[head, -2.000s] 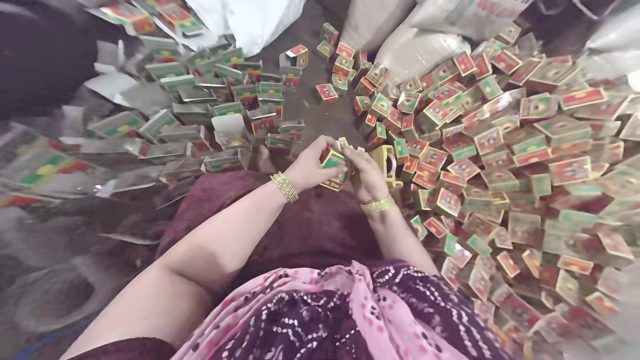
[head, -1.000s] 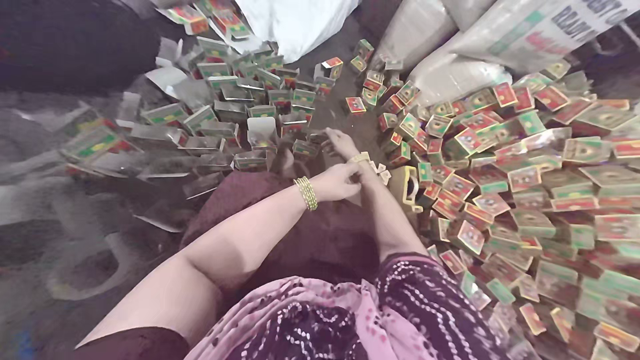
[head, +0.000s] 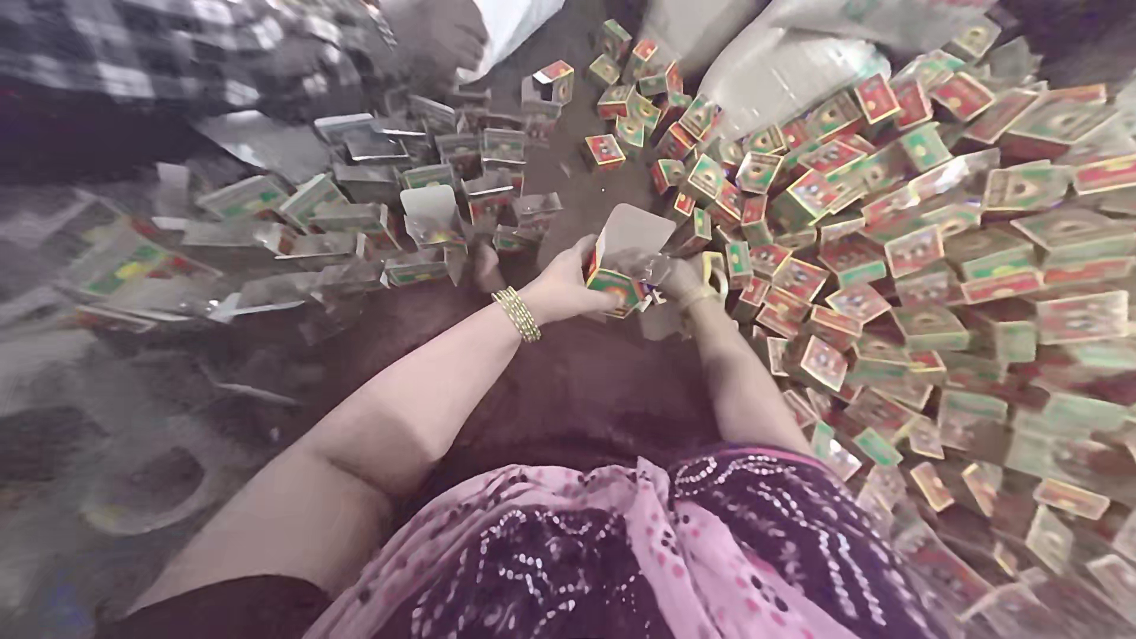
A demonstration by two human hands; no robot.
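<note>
My left hand point(head: 565, 286), with gold bangles at the wrist, holds a small red and green printed cardboard box point(head: 616, 286) whose pale flap stands up. My right hand point(head: 682, 286) is close to the right side of this box; its fingers are blurred and partly hidden behind a small clear, shiny piece point(head: 655, 269). Whether the right fingers grip anything cannot be told. A yellow handle-like loop point(head: 713, 273) lies just beyond the right wrist.
Many closed printed boxes point(head: 852, 302) are heaped on the right. Standing boxes with raised flaps point(head: 429, 211) spread over the left. White sacks point(head: 785, 75) lie at the back. Another person in checked cloth point(head: 204, 49) is at the upper left.
One second ago my hands were crossed, with the left at the right wrist. Now they are apart, and the left holds a box with its flap up.
</note>
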